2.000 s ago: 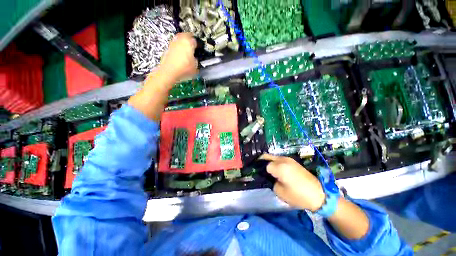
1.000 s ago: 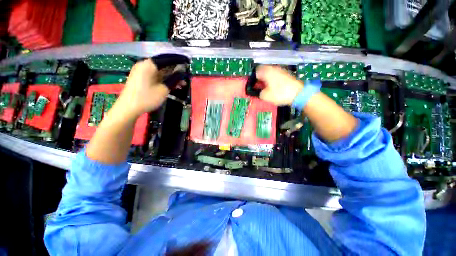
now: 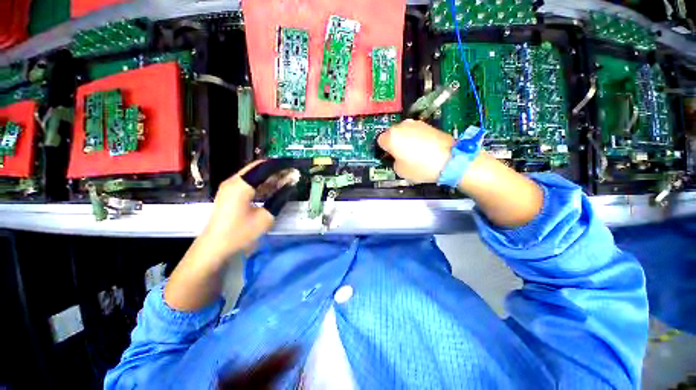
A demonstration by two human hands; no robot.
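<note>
The main board lies in its black carrier in front of me, its far part covered by a red sheet. Three small circuit boards lie on the sheet, one in the middle. My left hand, with black finger cots, is at the carrier's near edge. A small blurred tan part shows between its thumb and finger. My right hand has its fingertips down at the board's near right; its fingers hide whatever they touch. Olive-green clamps stand on the near edge.
More carriers stand left, with small boards on a red sheet, and right, with an uncovered main board. Green board strips lie at the far edges. A metal rail runs along the near side. A blue cord reaches my right wrist strap.
My left hand went from the tan parts bin to the carrier's near edge. My right hand moved over the board to its near side. The view tilted down; the red sheet now leaves the board's near part bare.
</note>
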